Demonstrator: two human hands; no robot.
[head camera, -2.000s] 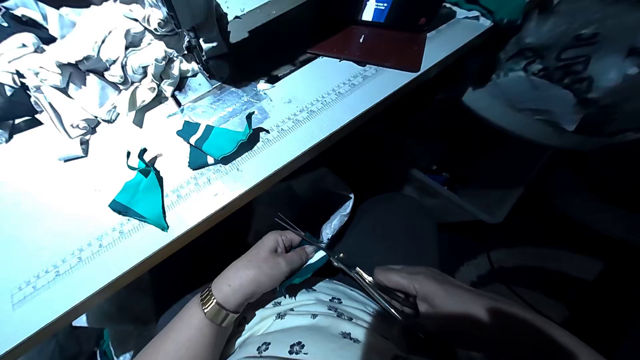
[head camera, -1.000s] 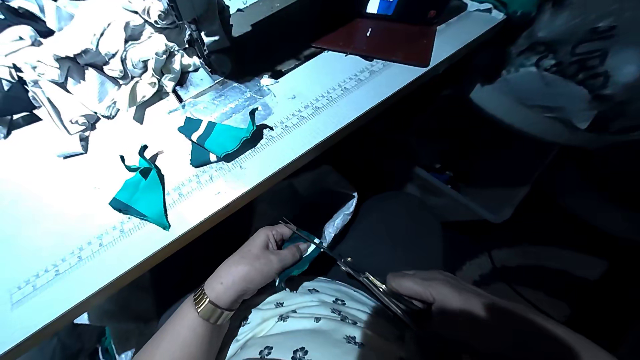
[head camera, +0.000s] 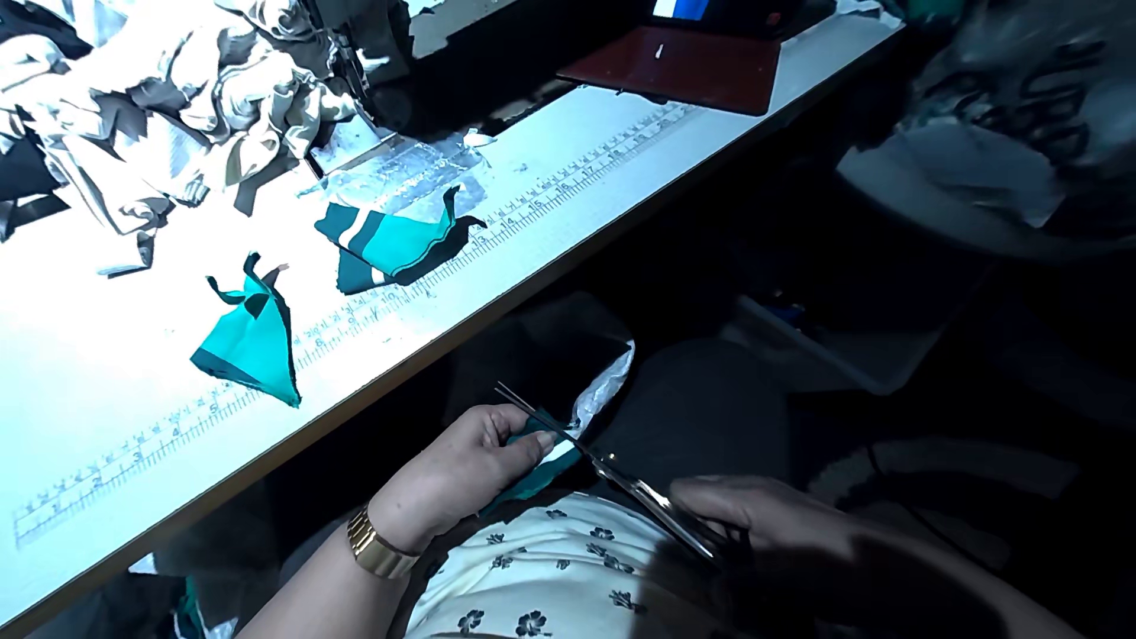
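Note:
My left hand (head camera: 466, 475), with a gold watch at its wrist, pinches a teal and white fabric piece (head camera: 552, 466) below the table edge. Metal scissors (head camera: 635, 486) are in my right hand (head camera: 754, 519); their blades lie across the fabric beside my left fingertips, slightly parted at the tips. The handles are partly in shadow. A crumpled whitish strip (head camera: 603, 386) extends beyond the fabric. On the table, one teal fabric piece (head camera: 253, 342) with dark ties lies near the edge, and another teal piece with white stripes (head camera: 399, 240) lies to its right.
Printed ruler markings (head camera: 550, 200) run along the white table (head camera: 80, 355). Behind are a heap of pale cloth (head camera: 195, 98), part of a dark sewing machine (head camera: 359, 53), clear plastic (head camera: 408, 173) and a dark red flat object (head camera: 679, 67). A plastic bag (head camera: 1003, 133) stands at right.
Both hands stay in nearly the same place, holding the fabric and the scissors. The scissor blades have shifted slightly against the fabric.

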